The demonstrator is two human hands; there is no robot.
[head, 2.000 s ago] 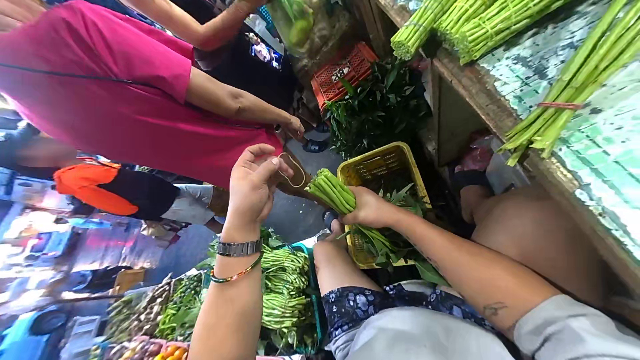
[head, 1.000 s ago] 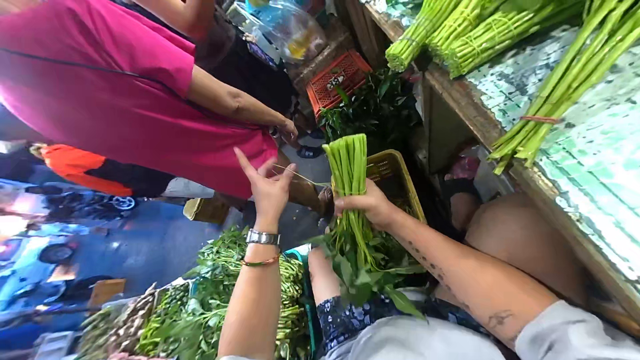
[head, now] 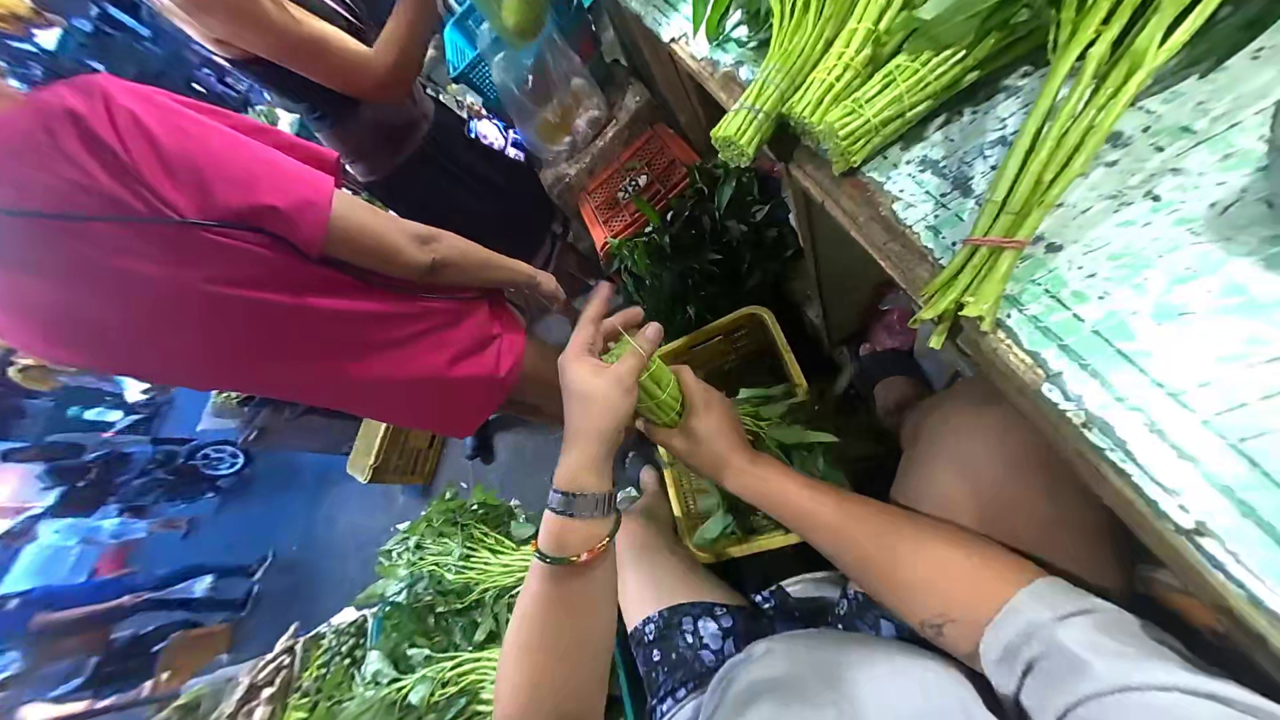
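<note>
My right hand (head: 700, 425) grips a bundle of green leafy stalks (head: 655, 385) around its middle, the cut ends toward my left hand and the leaves hanging past my wrist over a yellow plastic crate (head: 735, 545). At the cut ends is my left hand (head: 600, 375), its thumb against a thin rubber band (head: 632, 343) and some fingers raised. The band crosses the stalk ends; whether the fingers pinch it is hard to tell. On my left wrist are a metal watch and a beaded bracelet.
A worn green-and-white tabletop (head: 1150, 250) at right bears tied bundles of stalks (head: 1010, 220). Leafy greens (head: 450, 560) lie at lower left. Beyond the crate are dark leaves (head: 710, 240) and a red crate (head: 640, 180). A person in a pink shirt (head: 200, 280) stands close at left.
The bundle was upright a second ago and now tilts with its cut ends toward my left hand. My left hand has come from apart on the left to the stalk ends.
</note>
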